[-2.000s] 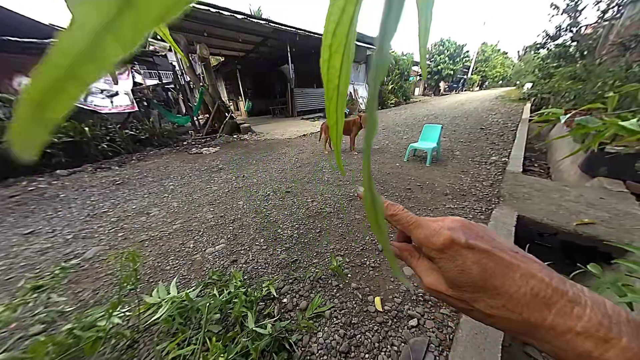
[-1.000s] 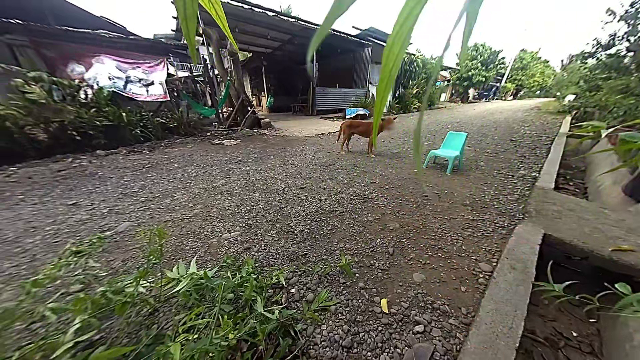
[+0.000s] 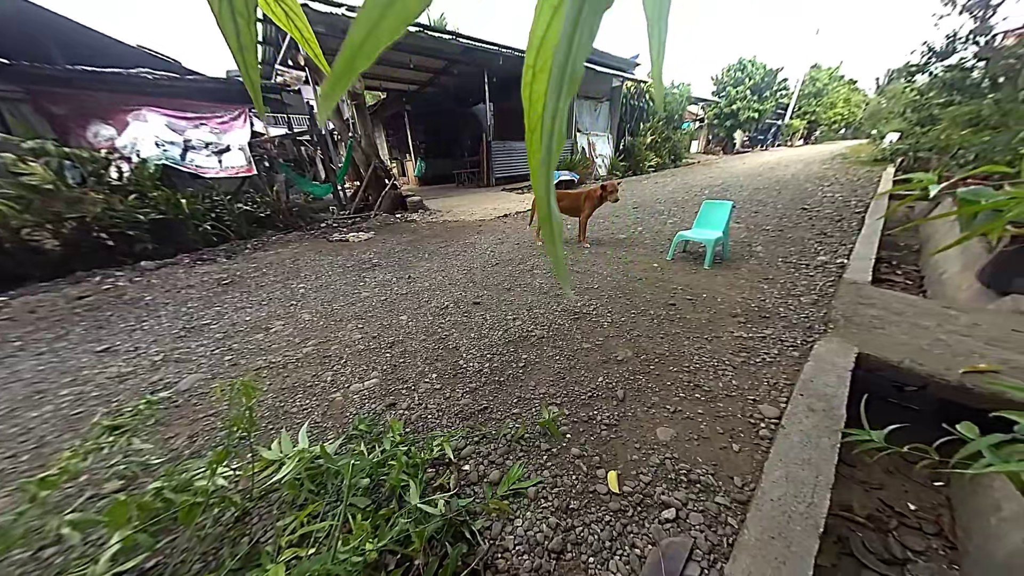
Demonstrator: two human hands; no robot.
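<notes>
Neither of my hands is in view. Long green leaves (image 3: 552, 120) hang down close before the camera from the top edge, and one of them partly covers a brown dog (image 3: 588, 204) standing on the gravel road. Right of the dog stands a small turquoise plastic chair (image 3: 706, 228). A heap of green leafy cuttings (image 3: 360, 496) lies on the gravel at the lower left, and a small yellow leaf (image 3: 613, 481) lies to its right.
Along the right runs a concrete curb (image 3: 804, 456) beside an open ditch (image 3: 888, 504), crossed by a concrete slab (image 3: 920, 328). An open-fronted shed (image 3: 448, 112), a green hammock (image 3: 312, 182) and a banner (image 3: 188, 140) line the far left side.
The hand that touched a hanging leaf two seconds ago has left the view. The dog's head, behind a leaf in the oldest frame, now shows to the right of the leaf.
</notes>
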